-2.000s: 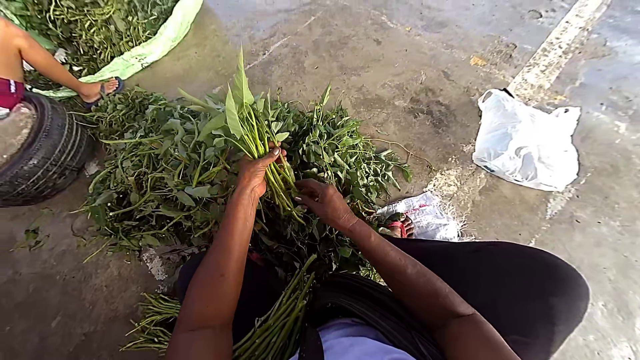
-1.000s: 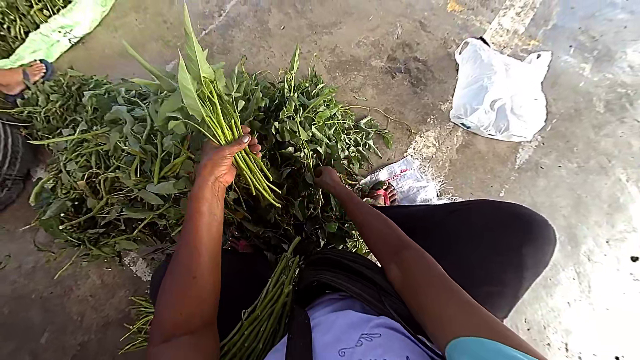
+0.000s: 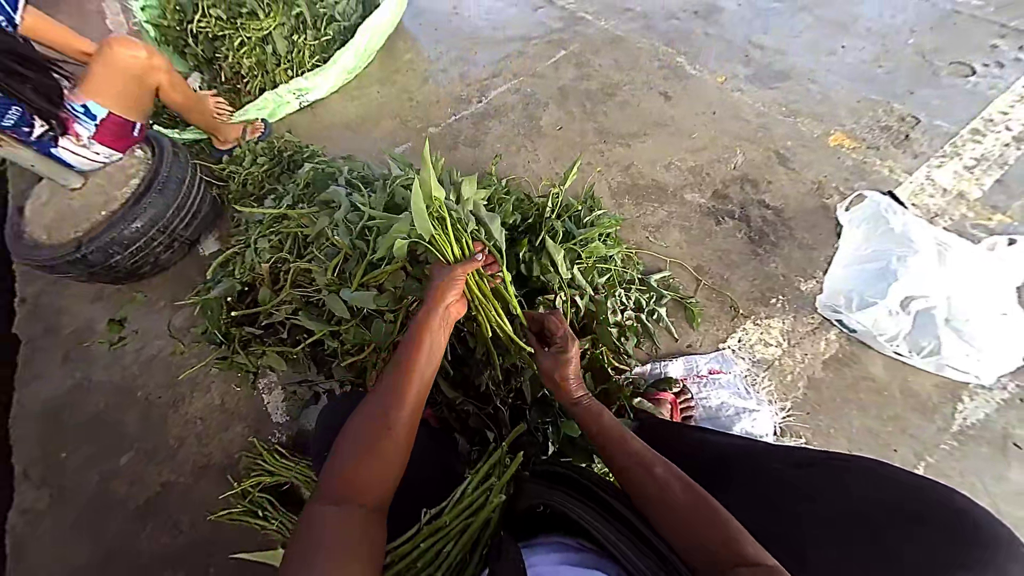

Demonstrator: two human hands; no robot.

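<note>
My left hand (image 3: pixel 462 282) is closed round a bunch of leafy green stems (image 3: pixel 448 216), leaves pointing up and away, cut ends toward me. At the lower ends of that bunch is my right hand (image 3: pixel 552 344), its fingers curled at a stem; how firmly they grip is hard to see. Both hands are above a wide heap of leafy greens (image 3: pixel 320 272) on the concrete. Bundled stems (image 3: pixel 460 512) lie by my lap, with more stems (image 3: pixel 272 488) on the ground to their left.
A person's leg (image 3: pixel 152 76) is by a concrete-filled tire (image 3: pixel 120 216) at left. Behind lies a green sack (image 3: pixel 336 76) with more greens. At right are a white plastic bag (image 3: pixel 920 288) and a white woven sack (image 3: pixel 728 392) beside my foot in a red sandal.
A second ago my right hand was down in the heap, apart from the bunch; now it is at the bunch's stem ends. My left hand has kept hold throughout. The view has shifted.
</note>
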